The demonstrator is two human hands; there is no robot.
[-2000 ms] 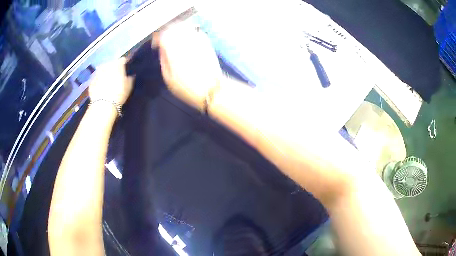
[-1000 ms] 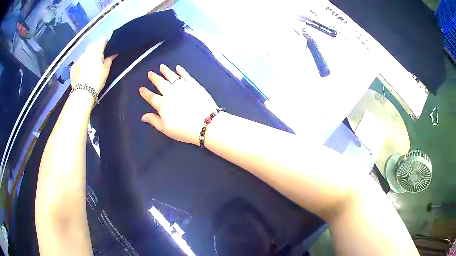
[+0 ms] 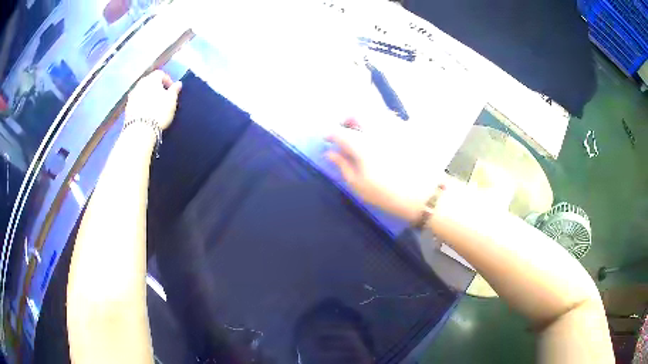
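A dark fabric panel (image 3: 188, 135) lies at the centre left. My left hand (image 3: 153, 101) has its fingertips on the panel's upper left corner, by the tan edge strip (image 3: 99, 138); the fingers look closed on the cloth. The glossy template sheet (image 3: 277, 220) covers dark fabric in front of me and shows reflections. My right hand (image 3: 355, 167) is blurred over the bright white area, just right of the template's blue edge, with fingers apart and nothing visible in it.
A dark-handled tool (image 3: 387, 89) and a small dark item (image 3: 388, 49) lie on the white worktable (image 3: 440, 99). Dark cloth (image 3: 511, 53) hangs at the table's far edge. A round stool (image 3: 522, 167), a white fan (image 3: 566, 229) and a blue crate (image 3: 622, 32) stand at the right.
My right hand has moved right, off the dark sheet. The fabric's upper part, folded or bunched before, now lies flatter, with my left hand at its corner. The view has shifted slightly.
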